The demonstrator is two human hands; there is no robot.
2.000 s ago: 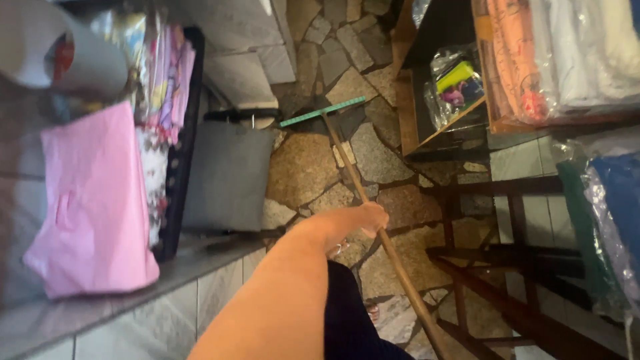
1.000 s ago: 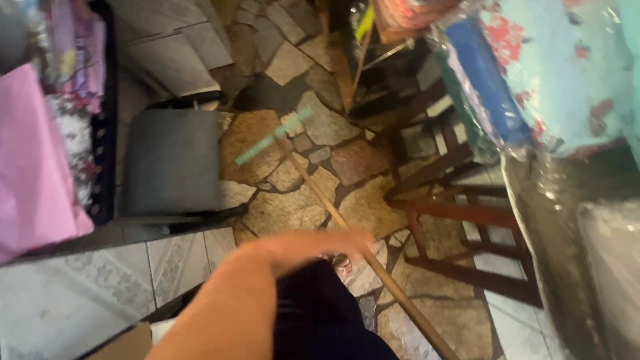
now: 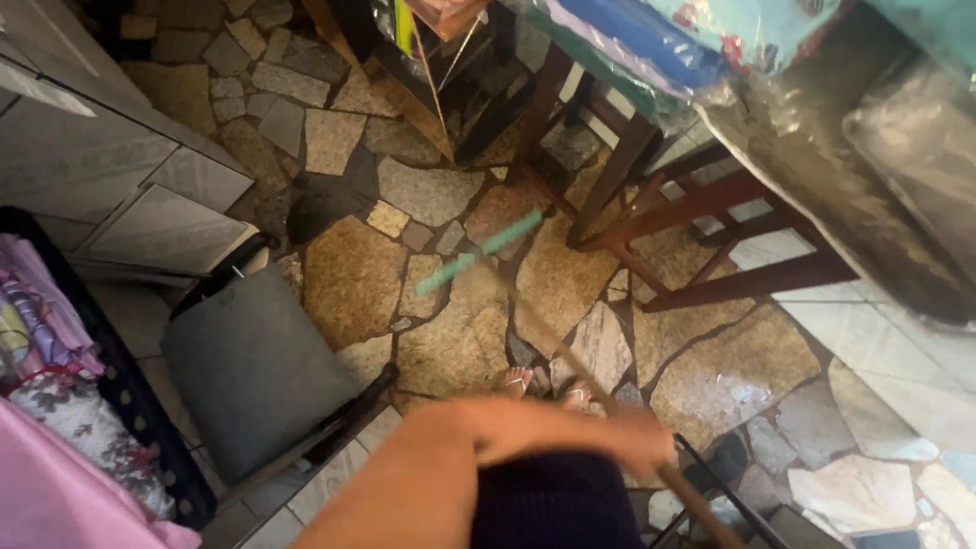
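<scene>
My left hand (image 3: 648, 442) is closed around the wooden handle of a long-handled floor squeegee (image 3: 560, 347). My forearm reaches in from the lower left, across my dark clothing. Beyond my feet, the squeegee's narrow green head (image 3: 480, 254) lies at a slant over the irregular stone floor (image 3: 457, 335); blur hides whether it touches the stones. The handle runs from it toward the lower right and out of the frame. My right hand is out of sight.
A grey padded chair (image 3: 255, 366) and a black crate of folded cloths (image 3: 114, 404) are at the left. Dark wooden stool legs (image 3: 686, 221) stand at the right, below plastic-wrapped textiles (image 3: 648, 46). My sandalled feet (image 3: 518, 379) are on the stones. A wooden shelf unit (image 3: 412, 107) stands ahead.
The view has swung toward the right. My left hand stays on the handle throughout. The green head is nearer the stool legs than two seconds ago, and more steeply slanted.
</scene>
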